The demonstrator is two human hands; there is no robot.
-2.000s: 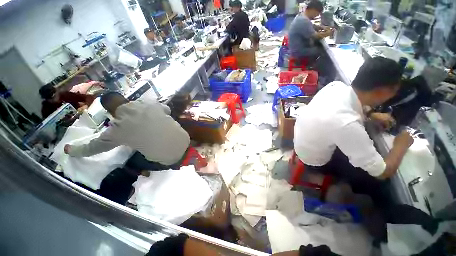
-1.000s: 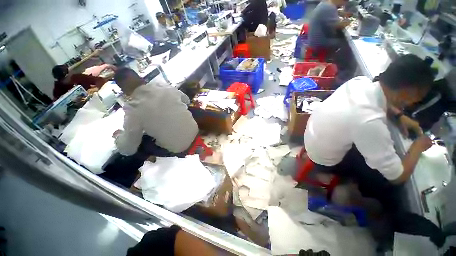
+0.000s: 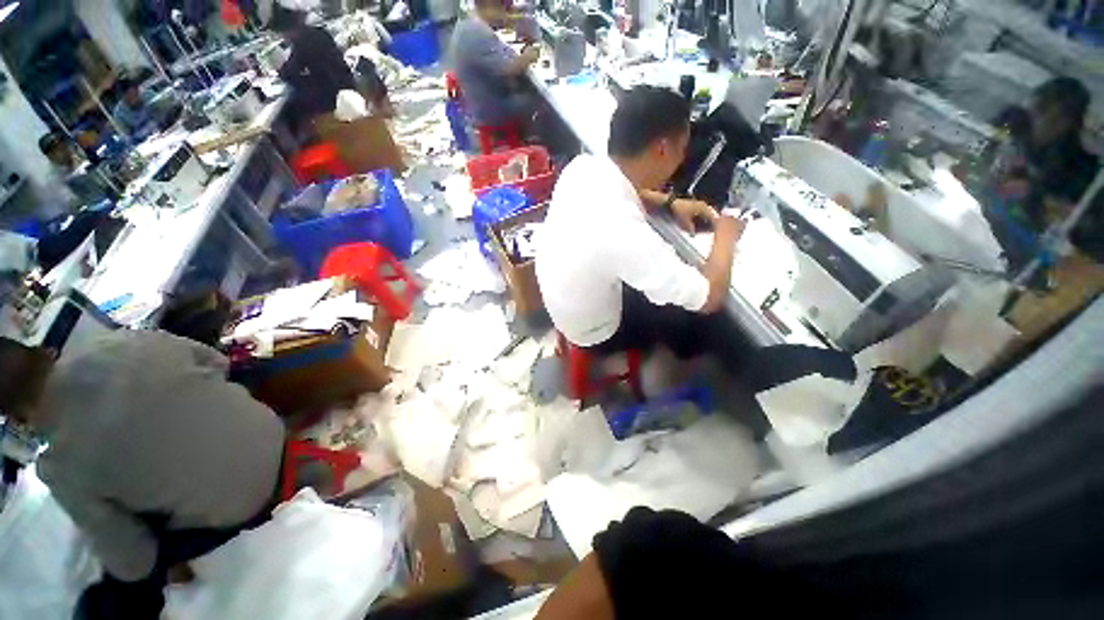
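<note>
Neither of my hands shows. Only a dark sleeve (image 3: 672,560) and a cut-off piece of bare forearm (image 3: 579,596) lie at the bottom edge, by the pale window ledge (image 3: 835,491). Beyond it, a seated worker in a white shirt (image 3: 605,254) bends over a long white sewing machine (image 3: 835,248), fingers close together at something too small to tell. At the left, a worker in a grey-beige top (image 3: 164,418) sits bent forward, head partly cut off by the edge. A large white cloth (image 3: 291,563) lies over a cardboard box (image 3: 436,551).
Pale cut pieces (image 3: 466,418) litter the floor. A blue crate (image 3: 345,224), red stool (image 3: 369,276), red crate (image 3: 509,170) and filled cardboard box (image 3: 309,369) line the aisle. Dark cloth with a gold motif (image 3: 902,394) lies at the right table end. More workers sit farther back.
The view has swung right, so the room has shifted left and the machine and gold-motif cloth show more fully. The forearm at the bottom now shows with its sleeve on the right.
</note>
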